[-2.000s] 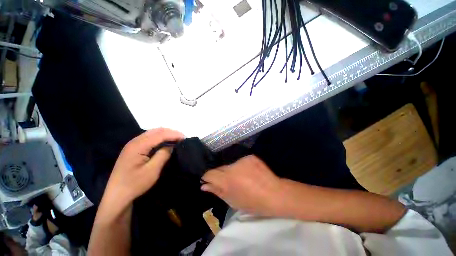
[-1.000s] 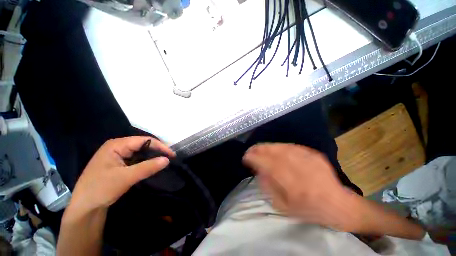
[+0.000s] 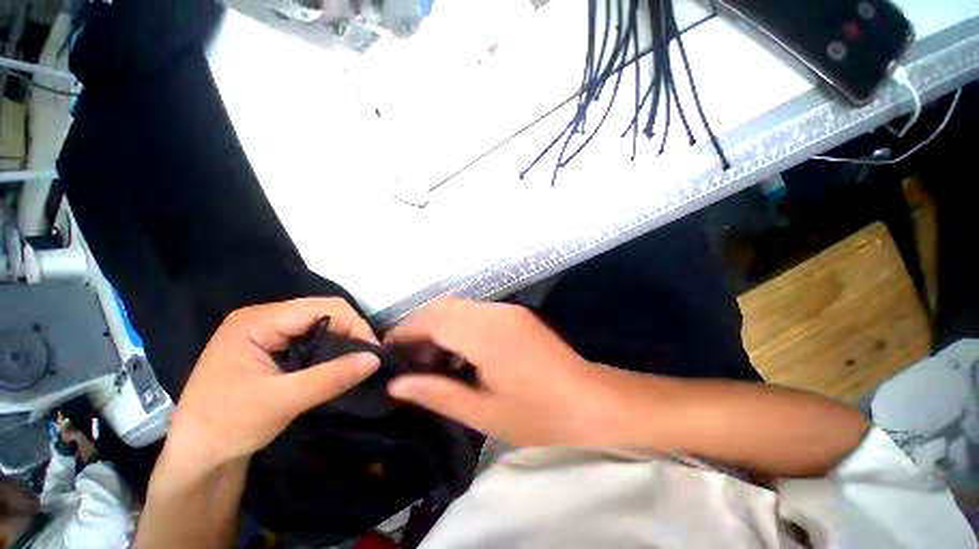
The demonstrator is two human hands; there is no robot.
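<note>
Black cloth (image 3: 183, 204) hangs over the left side of the white table and down over the lap. My left hand (image 3: 281, 370) pinches a folded black part of it between thumb and fingers, near the table's front corner. A small dark loop or end sticks up above the left fingers. My right hand (image 3: 483, 370) is close beside the left, its thumb and fingers closed around the same black cloth. The palm sides and the exact fold are hidden.
Several thin black cords (image 3: 644, 86) hang onto the white table (image 3: 354, 214). A black phone (image 3: 832, 43) with a white cable lies right of them. A ruler strip (image 3: 644, 202) lines the front edge. Sewing machine parts (image 3: 370, 16) show at the top, a wooden stool (image 3: 848, 322) at right, a person (image 3: 86, 493) lower left.
My right hand was first on the cloth, moved away to the right, and is now back beside the left hand, gripping cloth. My left hand has stayed pinching and sits slightly further left than at first.
</note>
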